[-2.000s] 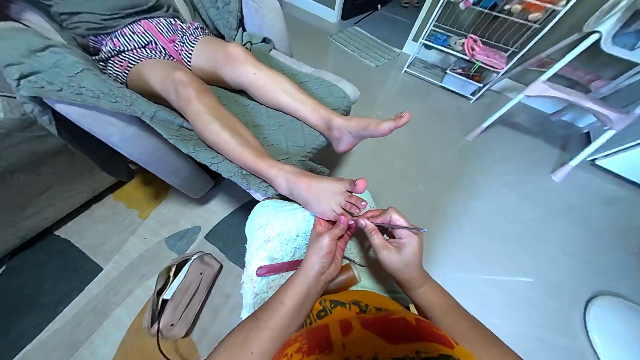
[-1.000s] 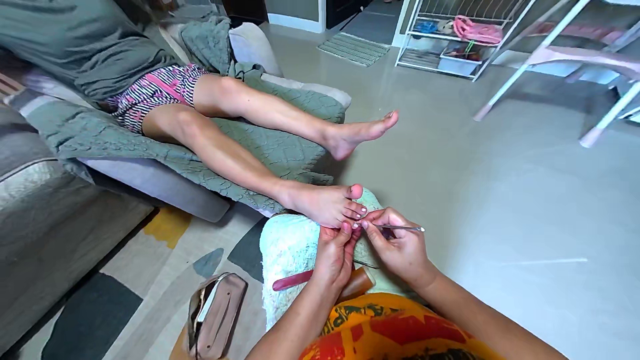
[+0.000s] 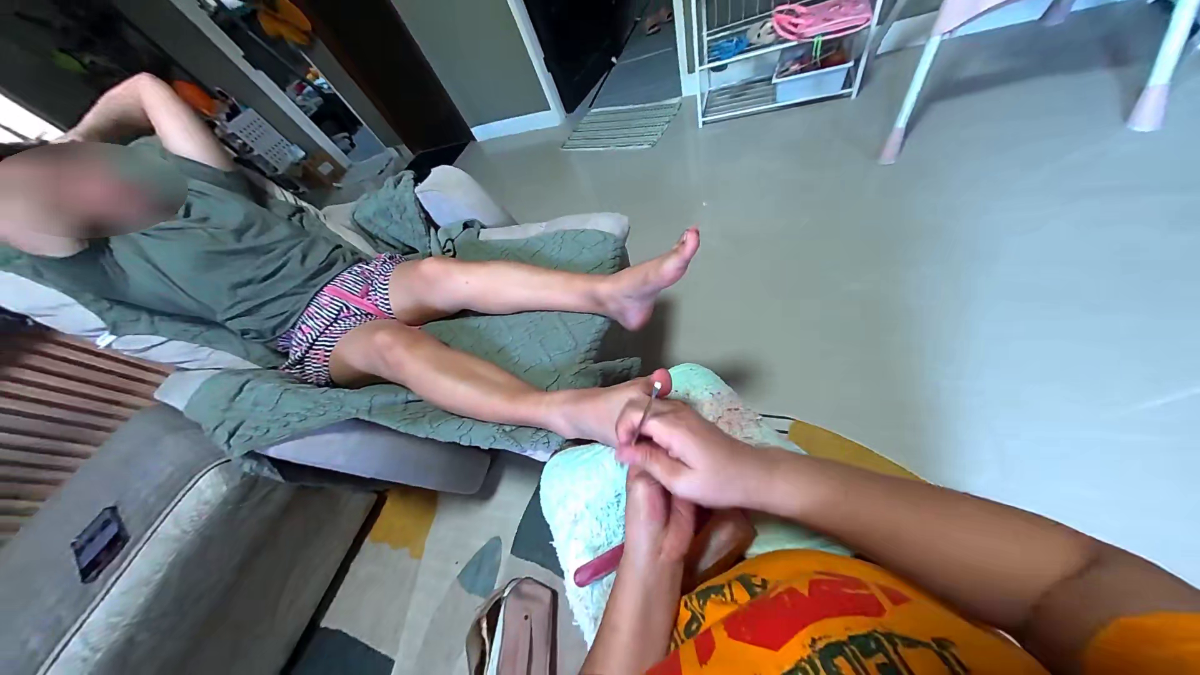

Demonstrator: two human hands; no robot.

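A person in a green shirt lies back on a covered recliner, one foot [image 3: 600, 412] reaching a light green towel [image 3: 586, 497]. My right hand [image 3: 689, 455] is at that foot's toes, closed around a thin metal nail tool [image 3: 647, 412] that points up toward the big toe. Just below it, my left hand [image 3: 661, 520] is close to the toes and partly covered by my right; its fingertips and any hold on the foot are hidden. A dark pink nail file [image 3: 600, 565] lies on the towel beside my left wrist. The person's other foot [image 3: 652, 281] rests farther off, untouched.
An open pinkish pouch [image 3: 525, 623] stands on the patterned rug below the towel. To the left is a grey sofa [image 3: 216, 553] with a phone [image 3: 99, 544] on it. A white wire rack [image 3: 783, 108], a striped mat [image 3: 623, 125] and pale chair legs [image 3: 909, 117] are beyond.
My right hand has turned over my left, and the metal tool now points up instead of out to the right. The view has swung left, bringing in the person's upper body.
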